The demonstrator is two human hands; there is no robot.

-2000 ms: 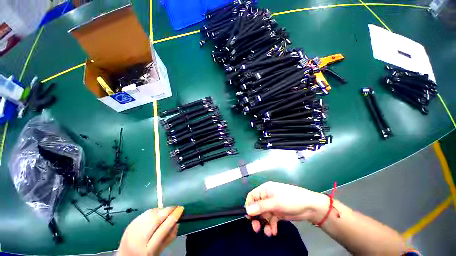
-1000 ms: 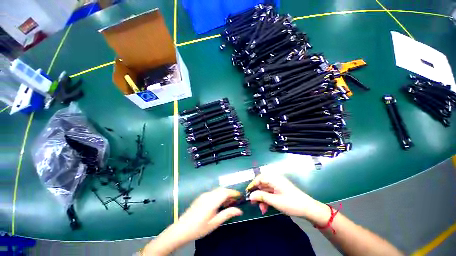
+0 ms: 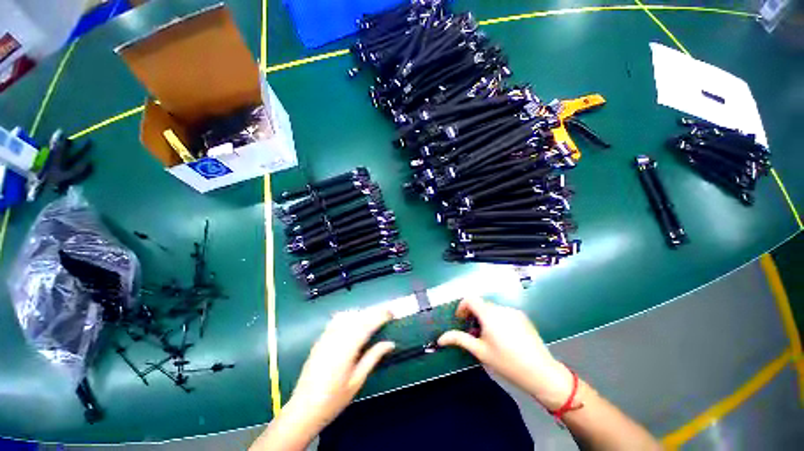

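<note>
A black wire harness (image 3: 407, 355) lies across between my two hands at the table's front edge, just below the white strip (image 3: 454, 295) with its dark band. My left hand (image 3: 339, 357) is at the harness's left end, thumb and fingers around it. My right hand (image 3: 498, 339) is at its right end, with the thumb on it. Both hands cover the ends, so the connectors are mostly hidden. A neat row of harnesses (image 3: 339, 231) lies behind the strip. Loose black cable ties (image 3: 181, 321) are scattered at the left.
A large harness heap (image 3: 494, 167) is at centre, with an orange-handled tool (image 3: 564, 132) beside it. An open carton (image 3: 234, 167) and a plastic bag (image 3: 57, 282) are at left. A single harness (image 3: 659, 201), a small pile (image 3: 723, 158) and a white sheet (image 3: 705, 84) are at right.
Two seconds ago the harness was stretched between my hands further forward of the strip. My hands came together at its right part, then spread apart to its ends. The camera view has also shifted.
</note>
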